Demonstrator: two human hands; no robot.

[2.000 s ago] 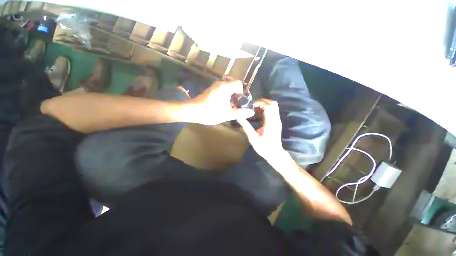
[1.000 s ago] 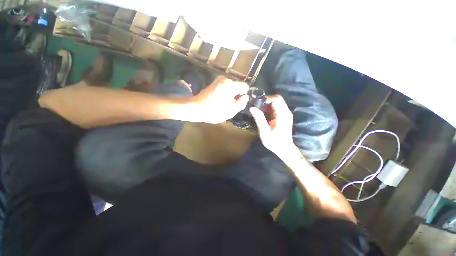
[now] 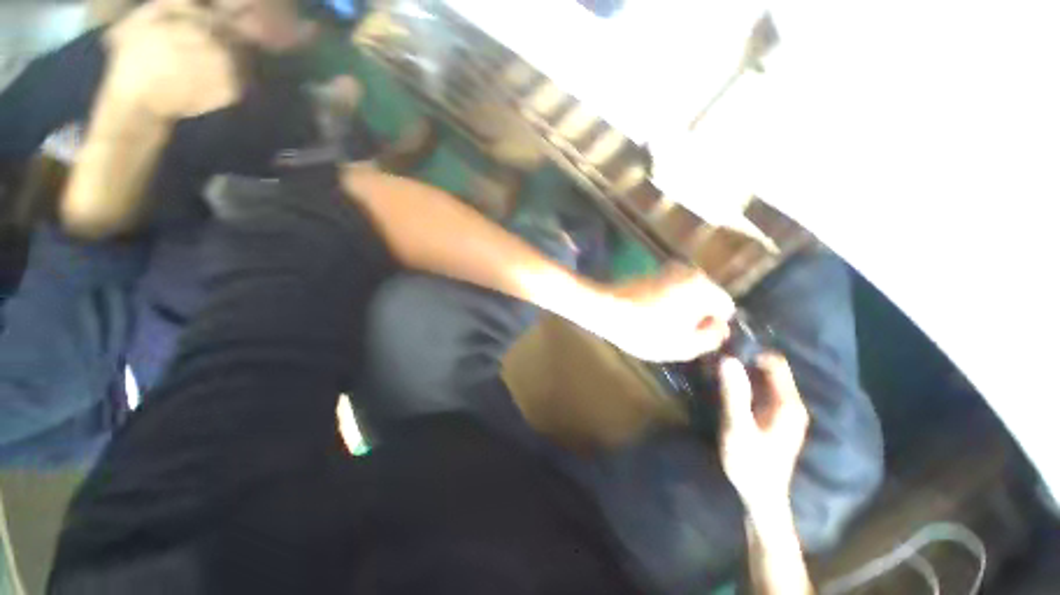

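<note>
The frame is blurred by head motion. A small black device is held between my two hands, right of the middle, beside the table edge. My left hand grips it from the left with bent fingers. My right hand holds it from below right with thumb and fingertips. Part of a dark, glossy cable bundle shows under my left hand. Its far end and most of the device are hidden by the fingers.
A white-covered table fills the upper right. A partitioned cardboard box lies along its edge. A tan cardboard piece is between my legs. A white cable is at lower right. A person's arm is at upper left.
The view has swung left and tilted, so my hands appear farther right and lower. Another person now shows at upper left. Both hands remain on the black device.
</note>
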